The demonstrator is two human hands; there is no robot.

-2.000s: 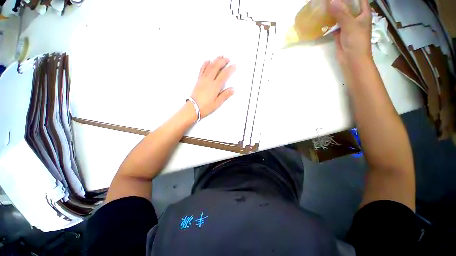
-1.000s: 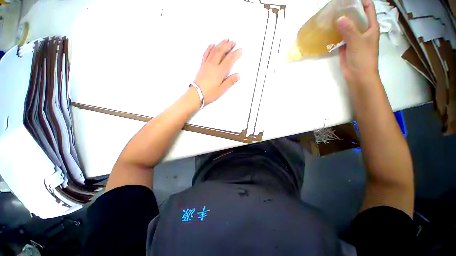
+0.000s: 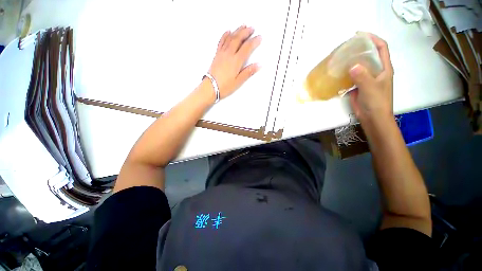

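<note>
White bag panels [image 3: 142, 58] with thin brown edges lie overlapped on the table, their right margins showing as narrow parallel lines. My left hand [image 3: 231, 66] lies flat on the top panel with fingers spread, holding nothing. My right hand [image 3: 372, 79] is shut around the glue bottle [image 3: 330, 74], which holds amber liquid and is tilted with its nozzle down to the left. The nozzle tip is just right of the panels' right margin; I cannot tell whether it touches the surface.
A fanned stack of panels [image 3: 53, 100] stands at the left. Cut brown and white pieces [image 3: 465, 37] are piled at the right, near a crumpled white cloth [image 3: 412, 9]. Below the table edge are a scrap box [image 3: 353, 148] and a blue bin [image 3: 417, 127].
My right hand has moved the glue bottle down the view, toward the table's front edge. My left hand stays flat on the panel. The whole view has shifted a little.
</note>
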